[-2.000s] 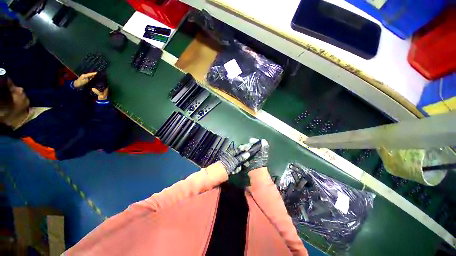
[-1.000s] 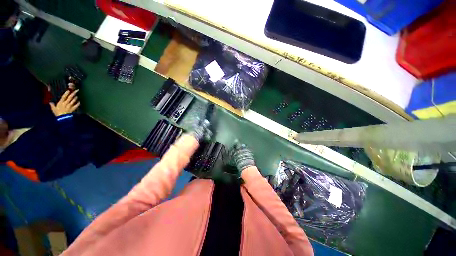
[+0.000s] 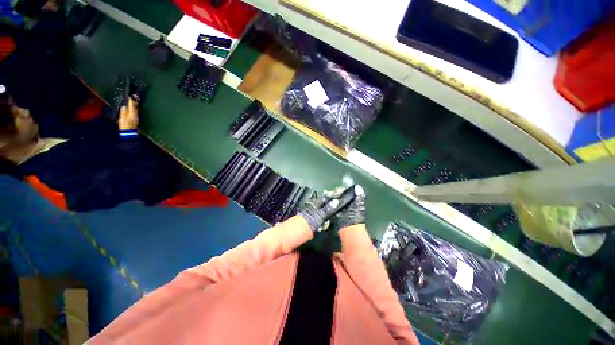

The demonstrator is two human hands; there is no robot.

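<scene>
My left hand (image 3: 318, 213), in a grey knit glove, is closed around a slim black housing (image 3: 341, 200) over the green bench (image 3: 377, 209). My right hand (image 3: 351, 210), also gloved, grips the same housing at its upper right end. The fingers hide much of it. A row of black housings (image 3: 253, 185) lies side by side just left of my hands, and a smaller group (image 3: 257, 129) lies beyond it. An open clear parts bag (image 3: 438, 276) with black pieces and a white label lies right of my hands.
A second parts bag (image 3: 330, 101) rests on brown cardboard (image 3: 268, 75) beyond the pale edge strip. A slanted post (image 3: 519, 189) and a translucent cup (image 3: 561, 226) are at the right, under a white shelf (image 3: 404, 59). A person (image 3: 94, 165) works at the left.
Since one second ago, my left hand has come back from the housings on the left to meet my right hand. Both now hold a housing. The neighbour's hand has moved.
</scene>
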